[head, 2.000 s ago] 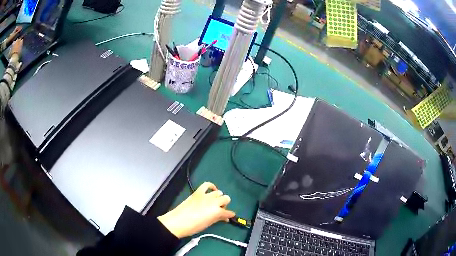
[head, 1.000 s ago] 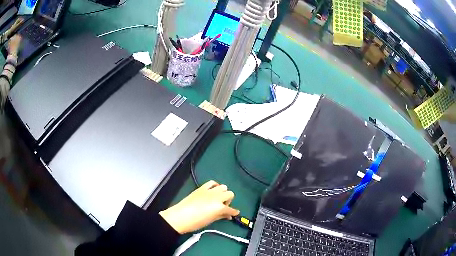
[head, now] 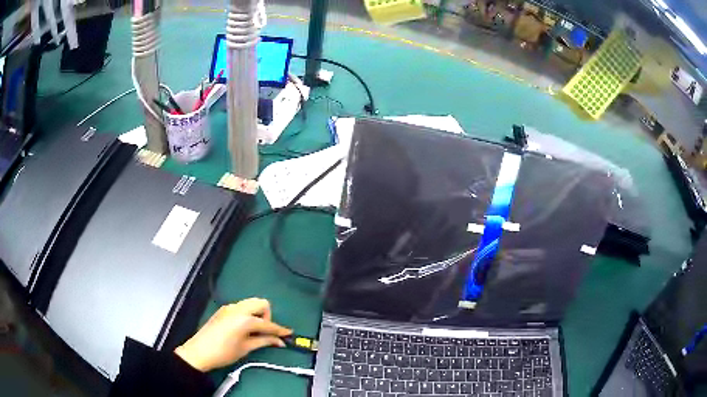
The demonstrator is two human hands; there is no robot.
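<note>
A triple-screen laptop (head: 442, 329) stands open with its side screens folded over the centre, under wrinkled film; a bright blue strip (head: 490, 240) shows between them. My left hand (head: 232, 335), bare, grips a black and yellow plug (head: 301, 341) at the left edge of the grey base. Whether the plug is fully seated cannot be told. A white cable (head: 271, 367) meets the same edge just below it. White tape tabs (head: 476, 228) sit on the side screens. My right hand is not in view.
Closed laptops (head: 124, 256) lie at left. A pen cup (head: 187, 133) stands by ribbed conduits (head: 242, 101). Behind are a small blue-screen monitor (head: 254, 60), white papers (head: 302, 177) and a looped black cable (head: 281, 246). A second laptop (head: 642, 360) is at right; yellow perforated cards (head: 603, 76) hang above.
The view has turned right, so the laptop sits more central and upright in the picture. My left hand keeps its grip on the plug at the base's edge. The other person's hand has left the view.
</note>
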